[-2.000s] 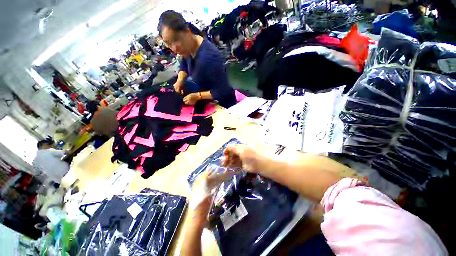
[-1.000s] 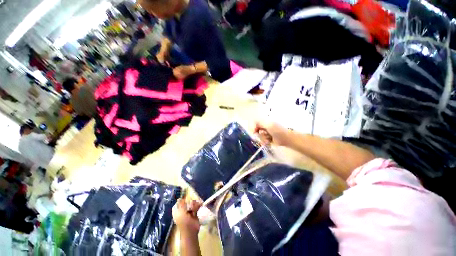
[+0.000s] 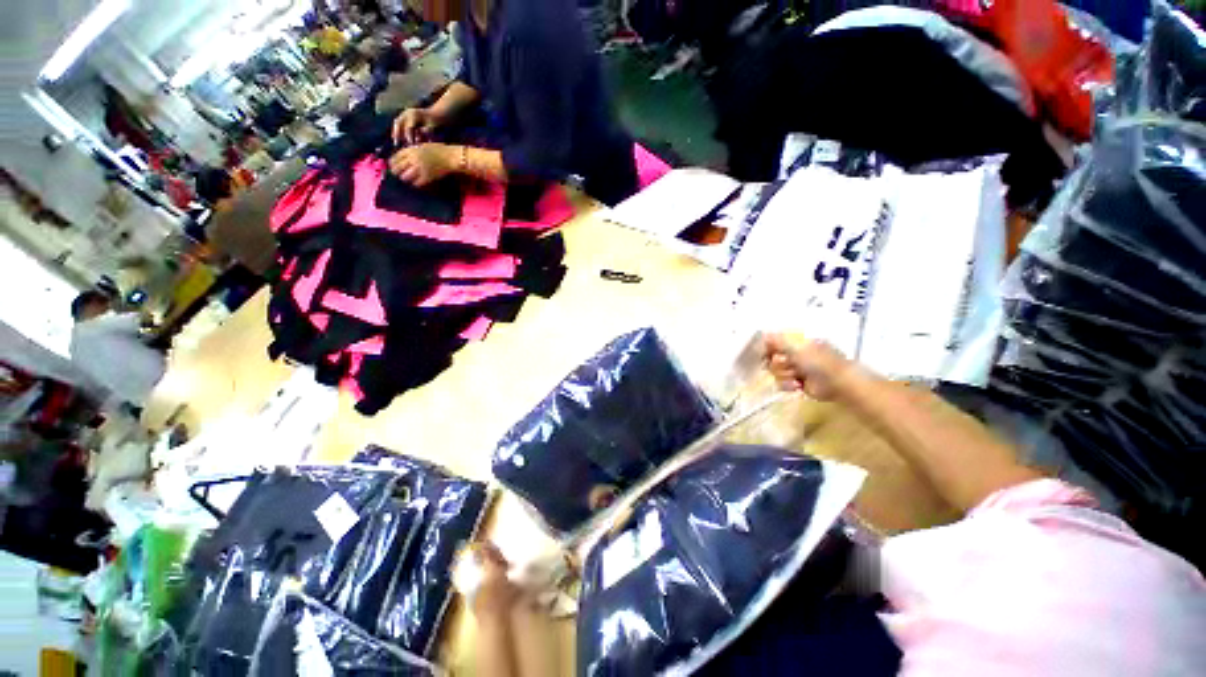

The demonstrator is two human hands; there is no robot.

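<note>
A stack of bagged dark garments (image 3: 708, 536) lies in front of me, pinched at its middle by a pale tying strip (image 3: 675, 466). The clear film is shiny, and a small white label shows on the near half. My right hand (image 3: 802, 366) is closed on one end of the strip, to the right of the stack. My left hand (image 3: 496, 574) is blurred at the stack's left side, near the strip's other end; its fingers are hard to make out.
Loose bagged garments (image 3: 337, 556) lie at the left. A black-and-pink heap (image 3: 410, 271) is handled by a person across the table (image 3: 582, 298). White polybags (image 3: 866, 265) lie at the far right, beside a large wrapped bundle (image 3: 1111, 304). Small dark snips (image 3: 620, 277) lie beyond the stack.
My right hand has gone from over the stack out to the right, drawing the strip. The strip now pinches the stack's middle. My left hand has moved lower left. The view has shifted.
</note>
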